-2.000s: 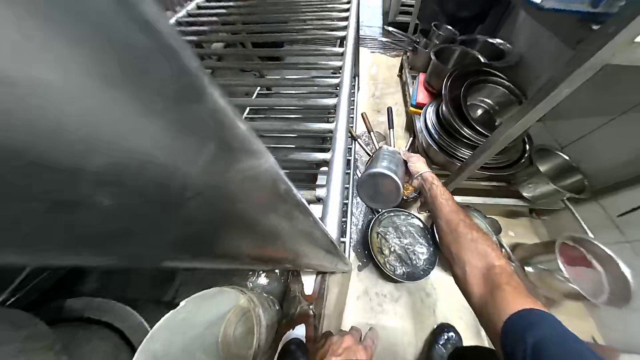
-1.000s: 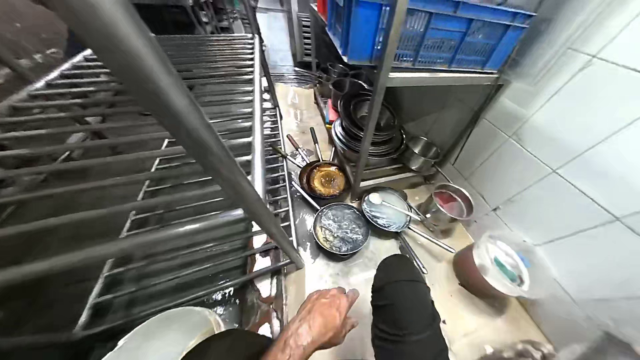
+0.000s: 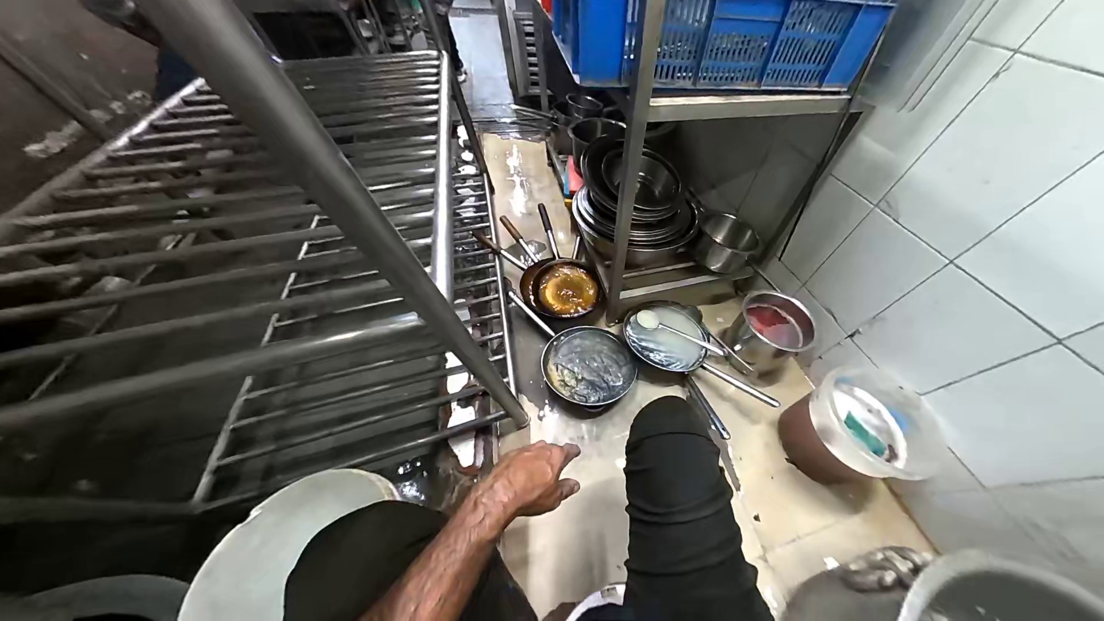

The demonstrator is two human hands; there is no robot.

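Note:
My left hand (image 3: 536,479) is low over the wet floor between my knees, thumb and forefinger apart, holding nothing visible. Beyond it lies a dark frying pan (image 3: 590,366) with a soapy, streaked inside. To its right, a pan (image 3: 666,338) holds cloudy liquid and a ladle (image 3: 690,335). Farther off, stacked frying pans (image 3: 567,289) hold brownish liquid, their handles pointing away. A steel pot (image 3: 770,332) with reddish contents stands right of the pans. My right hand is not visible.
A barred metal rack (image 3: 345,345) fills the left. Stacked steel bowls (image 3: 638,203) sit under a shelf bearing a blue plastic crate (image 3: 733,43). At right are a clear plastic tub (image 3: 862,423), a grey bucket (image 3: 1018,591) and a tiled wall. A pale round container (image 3: 285,543) stands lower left.
Two seconds ago my right hand held a metal pot over the stacked pans; both have since left view there. My left hand remains low near my knees. The view has swung right.

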